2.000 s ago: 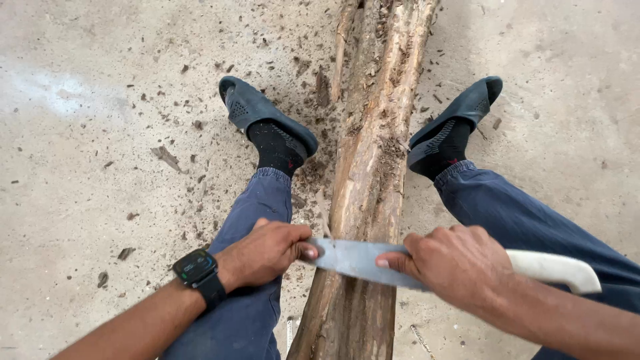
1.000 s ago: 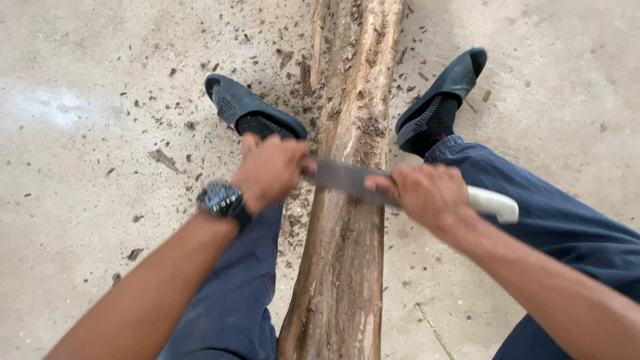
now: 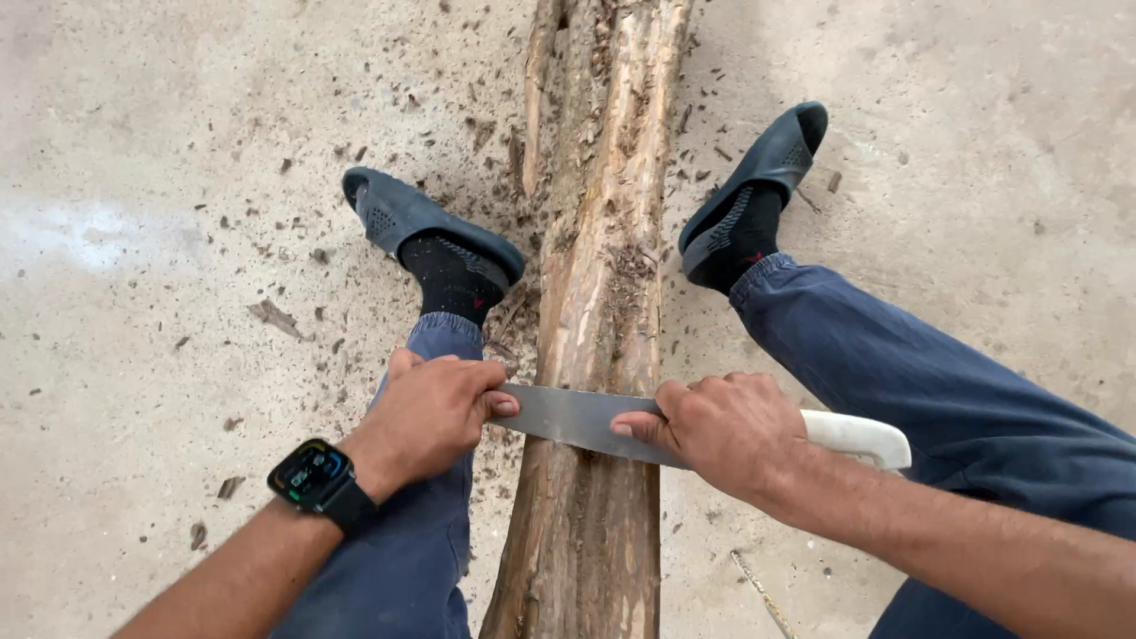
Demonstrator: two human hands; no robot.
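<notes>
A wide steel blade with a white handle, which looks like a machete, lies crosswise over a long log. My left hand grips the blade's far end, left of the log, thumb on the flat. My right hand is closed around the blade near the white handle, at the log's right side. The handle sticks out to the right beyond my right hand. Much of the log's bark is off, and loose crumbs of bark lie on its surface.
My feet in dark slides stand on either side of the log. Bark flakes are scattered over the concrete floor, mostly left of the log. A loose strip of wood lies along the log's upper left side. A thin stick lies at lower right.
Both hands have kept hold of the blade. One second ago it was blurred and farther up the log, close to my left foot; now it is lower down the log.
</notes>
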